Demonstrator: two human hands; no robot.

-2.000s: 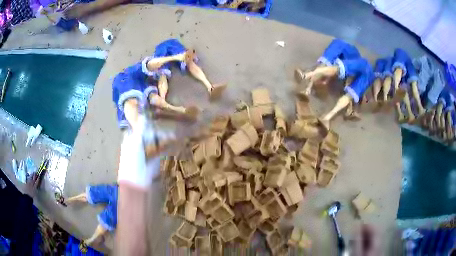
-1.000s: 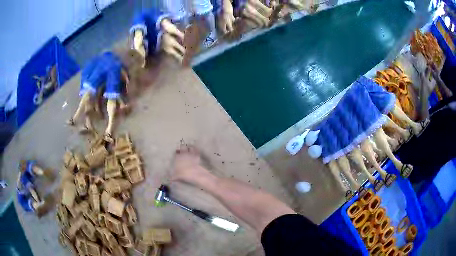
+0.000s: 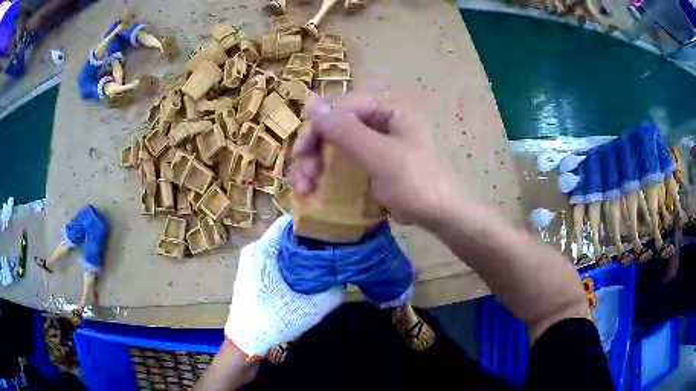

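Observation:
My left hand, in a white knit glove with an orange-red cuff, holds a figurine lower body in blue shorts at its left side, waist up. One sandalled foot hangs below at the right; most of the other leg is hidden. A tan waist insert stands in the open waist with its upper part above the rim. My bare right hand is closed around the top of the insert, slightly blurred. A heap of loose tan inserts lies on the table beyond.
Other figurine legs lie at the table's left and upper left. To the right are a row of finished legs, white glue bottles and a green conveyor belt. Blue bins stand at the near edge.
The view has swung back from the right. My right hand, earlier empty-looking beside the mallet, is now on an insert. My gloved left hand is back in view, holding a figurine lower body.

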